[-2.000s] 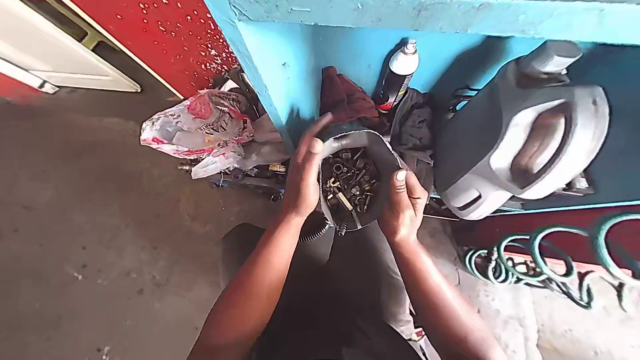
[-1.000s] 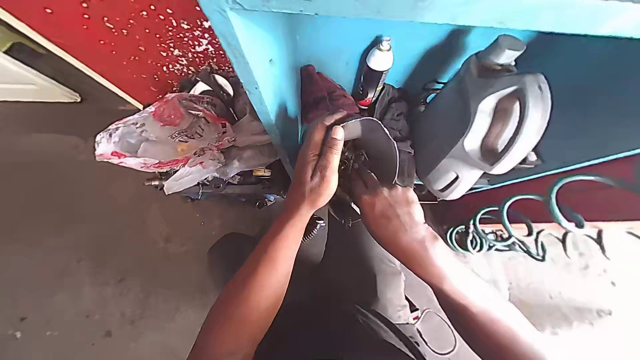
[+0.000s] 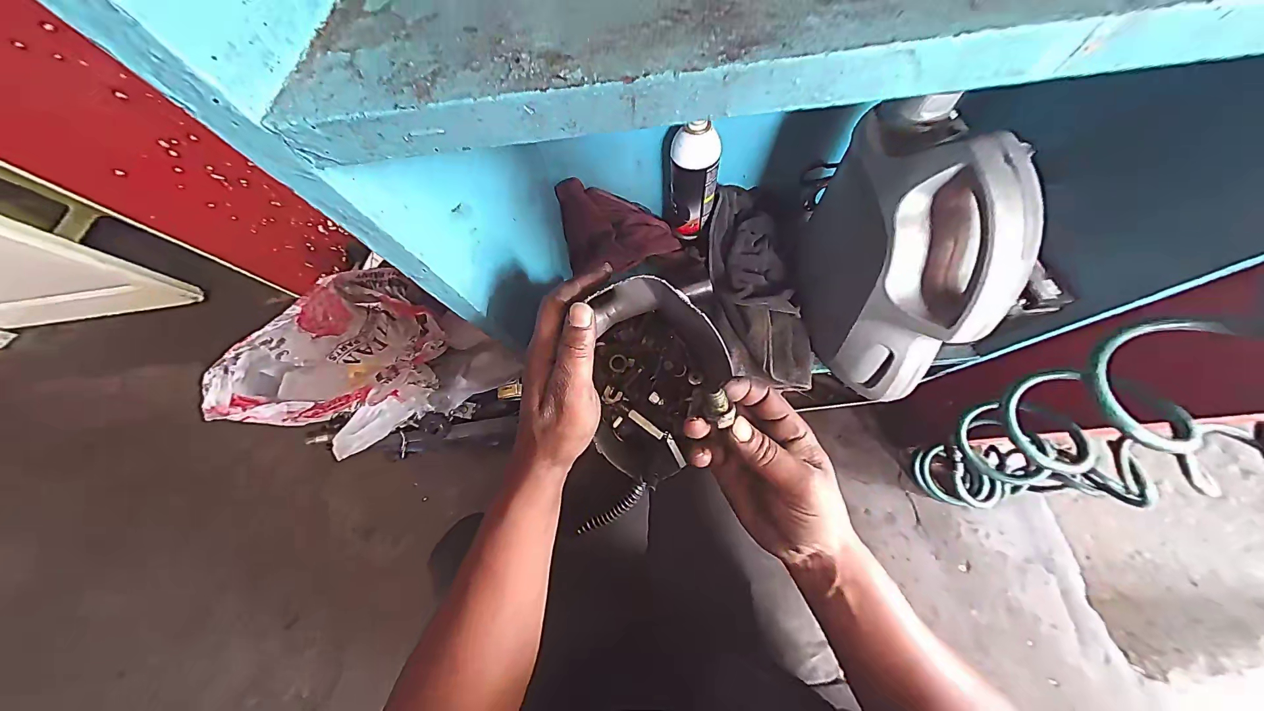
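My left hand (image 3: 563,385) grips the left side of a dark round container (image 3: 706,331), its thumb at the rim. Inside lie loose metal parts (image 3: 642,380), among them what look like bolts and nuts. Between the thumb and fingers of my right hand (image 3: 775,459) is a small metal fitting (image 3: 724,408), at the container's right edge. A dark coil spring (image 3: 614,509) sticks out below the container, over my legs. Part of the contents is in shadow.
Beyond the container, a dark red cloth (image 3: 612,227), a spray can (image 3: 693,178) and a large grey plastic jug (image 3: 918,257) stand or lie under a blue concrete ledge (image 3: 691,109). A plastic bag (image 3: 326,346) lies left, a coiled green hose (image 3: 1057,434) right.
My right hand was gripping the container's right side, then reached inside it; it is now at the right edge with a small metal fitting in its fingers. My left hand keeps its hold.
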